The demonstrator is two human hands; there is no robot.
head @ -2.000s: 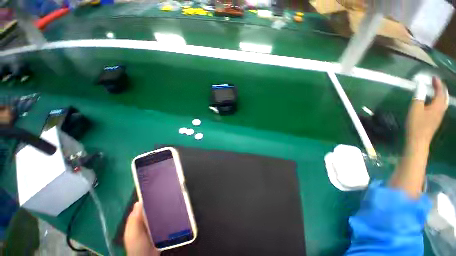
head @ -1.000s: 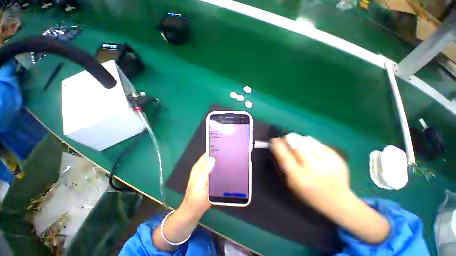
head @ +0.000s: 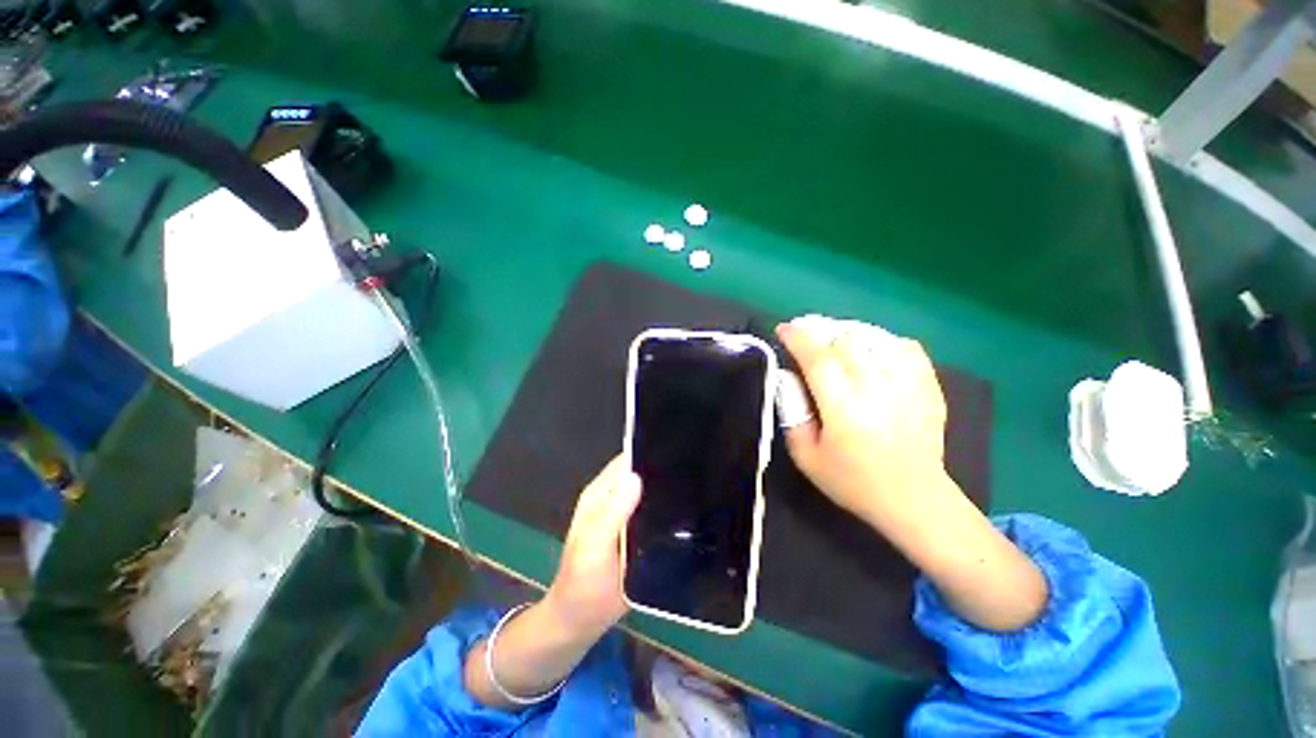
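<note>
My left hand (head: 592, 555) holds a smartphone (head: 699, 483) in a pale-edged case, upright over the black mat (head: 563, 389); its screen is mostly black. My right hand (head: 873, 411) is on the mat just right of the phone, fingers curled, with white finger cots on it. The phone and the fingers hide what, if anything, lies under or in my right hand.
Small white discs (head: 674, 242) lie beyond the mat. A white round stack (head: 1140, 428) is at right, beside a slanted white bar (head: 1166, 274). A white box (head: 274, 296), black hose (head: 159, 127) and black units (head: 491, 51) are at left. A scrap bin (head: 87, 591) is below.
My right hand came from the far right to the mat beside the phone. The phone screen went from purple to mostly black. The view has shifted.
</note>
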